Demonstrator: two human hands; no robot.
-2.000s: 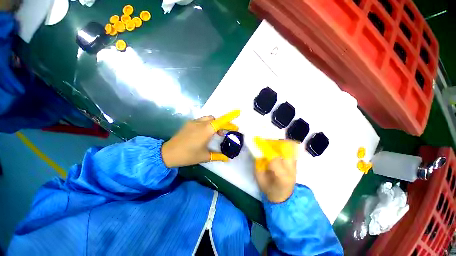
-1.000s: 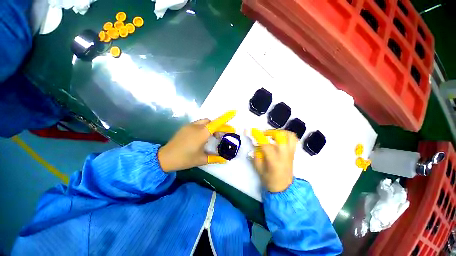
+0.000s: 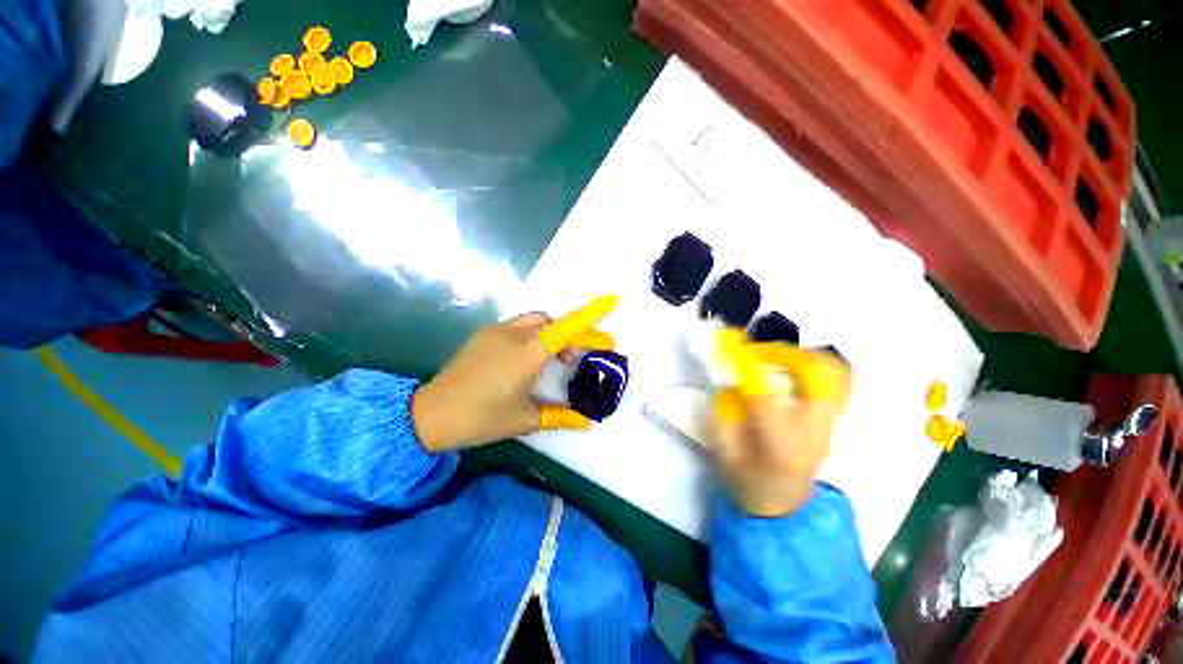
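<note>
My left hand (image 3: 500, 379), with yellow finger cots, holds a black octagonal watch case (image 3: 598, 385) between its fingers at the near edge of the white work pad (image 3: 623, 247). My right hand (image 3: 775, 422), also with yellow cots, is blurred over the pad, right of that case. Something whitish shows at its fingertips, too blurred to name. A thin pale strip (image 3: 677, 414) lies on the pad between the hands. Several black cases lie in a slanting row, the farthest (image 3: 682, 267) in full view; my right hand partly hides the nearer ones.
Orange-red foam trays (image 3: 895, 143) stand beyond the pad, with another tray (image 3: 1126, 545) at right. A dispenser bottle (image 3: 1031, 428) and crumpled wipe (image 3: 1009, 542) lie right. Loose finger cots (image 3: 297, 83) and a round black thing (image 3: 223, 114) lie upper left. A blue sleeve (image 3: 46, 195) shows at left.
My right hand has moved right, away from the held case and partly over the row. The pale strip between the hands now shows clearly. My left hand has barely moved.
</note>
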